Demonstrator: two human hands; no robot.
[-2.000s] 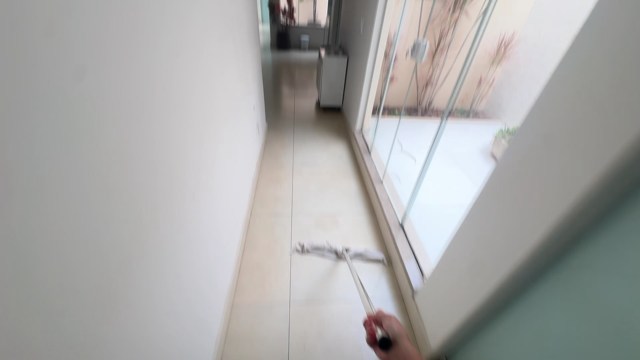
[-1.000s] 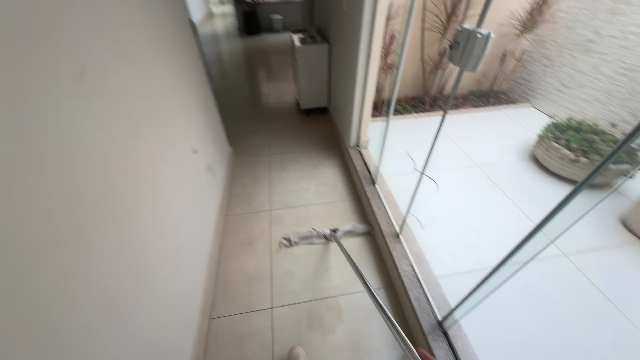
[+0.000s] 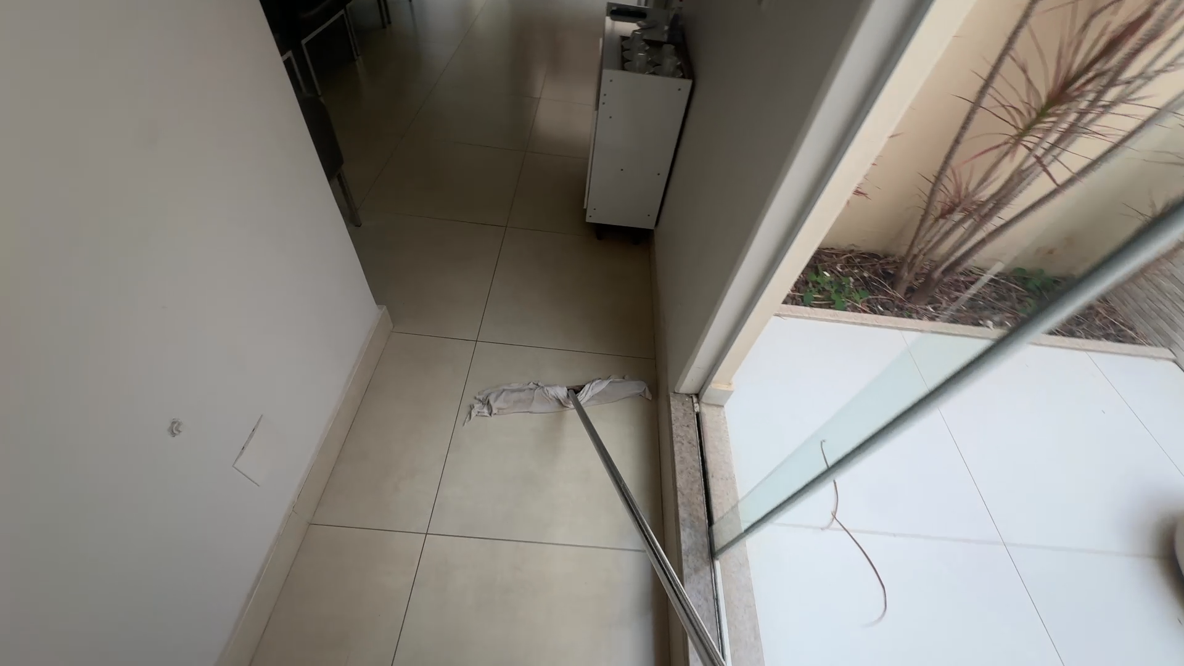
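Note:
A metal pole [image 3: 638, 523] runs from the bottom edge of the head view up to a floor squeegee or mop head, which is wrapped in a pale grey cloth [image 3: 527, 398]. The cloth lies across the beige floor tiles, its right end close to the stone sill of the glass door. Neither of my hands is in the frame; the pole's near end passes out of view at the bottom, so its grip is hidden.
A white wall [image 3: 185, 277] with a baseboard borders the left side. On the right are a stone door sill [image 3: 689, 481] and a tilted-looking glass panel edge [image 3: 925, 379]. Ahead stand a white cabinet [image 3: 634, 153] holding glassware and dark chairs [image 3: 324, 139].
The view has advanced along the corridor, nearer to the cabinet. The cloth-covered head has moved forward along the floor. My hand on the pole, visible two seconds ago, is now out of frame.

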